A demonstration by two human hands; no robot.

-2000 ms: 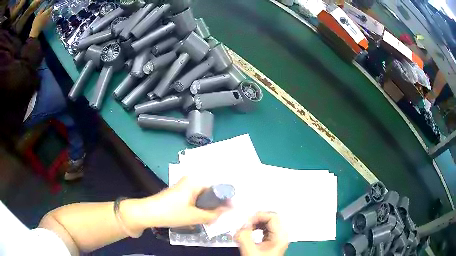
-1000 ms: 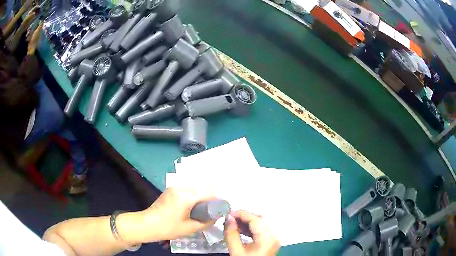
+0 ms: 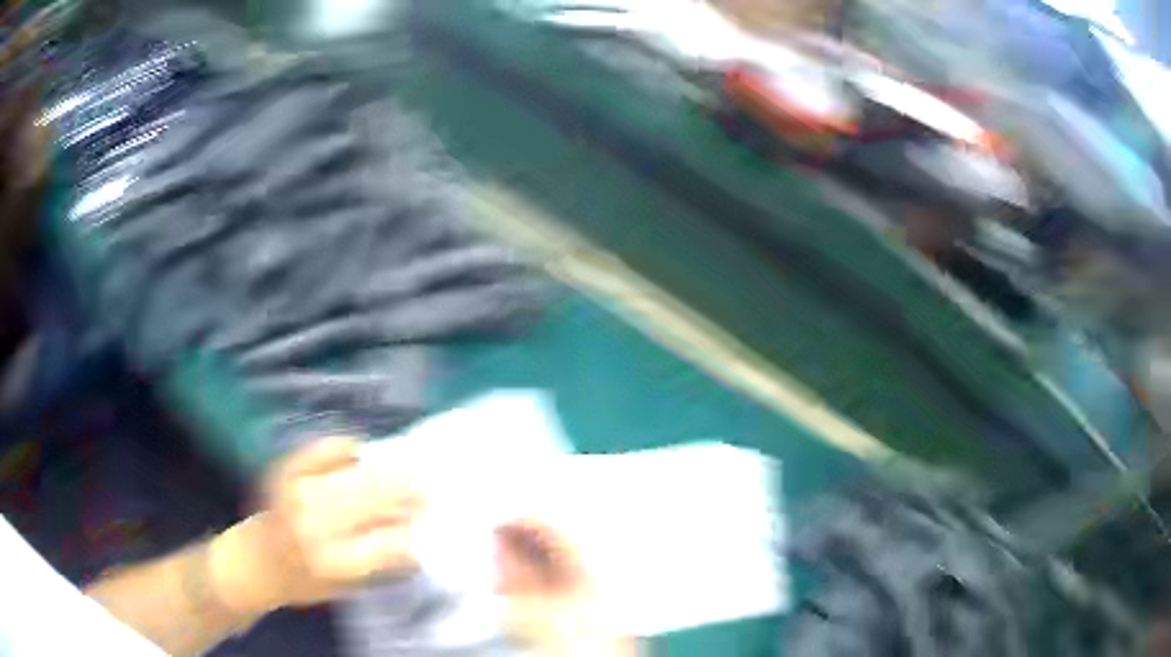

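The whole view is strongly blurred. My left hand (image 3: 337, 520) is curled at the left edge of the white sheets (image 3: 674, 533). No grey housing can be made out in it, and what it holds is unclear. My right hand (image 3: 552, 578) is over the lower middle of the sheets, its fingers bent and smeared; whether it holds anything cannot be told. A greyish-white sheet (image 3: 417, 616) shows low between the hands; no circles can be made out on it.
Blurred grey plastic housings (image 3: 295, 244) are piled at the upper left, more (image 3: 899, 584) at the lower right. A pale strip (image 3: 668, 329) edges the dark green conveyor (image 3: 771, 270). Boxes (image 3: 790, 100) lie beyond. Shiny parts (image 3: 122, 128) are at far left.
The view has shifted and blurred, so the bench things appear further left. The grey housing seen in my left hand before no longer shows there. My hands are further apart.
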